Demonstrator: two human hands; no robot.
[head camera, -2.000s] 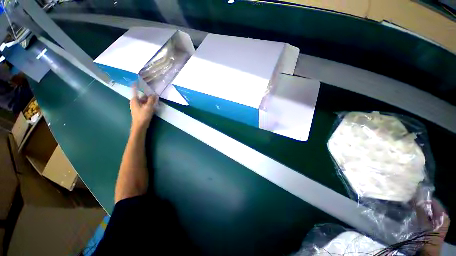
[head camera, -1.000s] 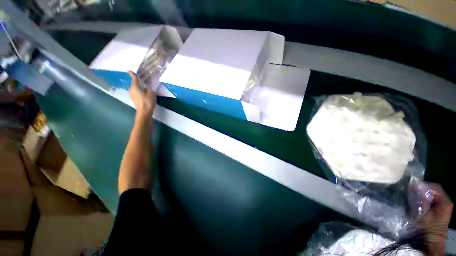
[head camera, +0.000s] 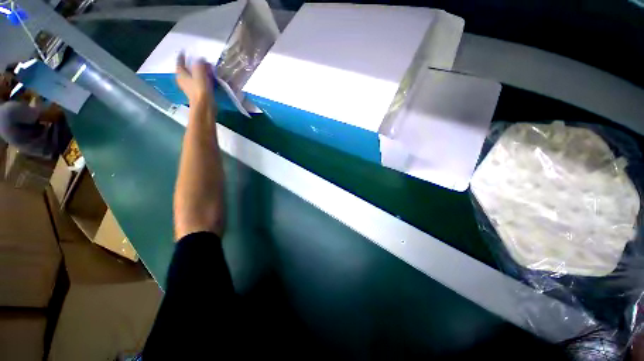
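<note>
Two white-and-blue cartons lie side by side: a left carton (head camera: 201, 35) and a larger right carton (head camera: 342, 60), each with its open end facing right. Clear crinkled bagging shows in the left opening. My left hand (head camera: 195, 77) is at the near side of the left carton, beside its opening, blurred, with thumb and fingers apart; contact is unclear. A cream-white many-sided piece in a clear bag (head camera: 558, 197) lies right of the cartons. A sliver of my right hand (head camera: 637, 348) shows at the bottom right corner by the bag's loose plastic; its grip is hidden.
The dark green bench (head camera: 332, 275) is crossed by a pale metal rail (head camera: 339, 204). An open brown cardboard box (head camera: 92, 204) and other boxes stand below at the left. A person in a grey cap (head camera: 28, 127) is at the far left.
My left hand has moved up from the left carton's lower front edge towards its top. My right hand has nearly left the view. The cartons and bagged piece appear larger, as the view has shifted.
</note>
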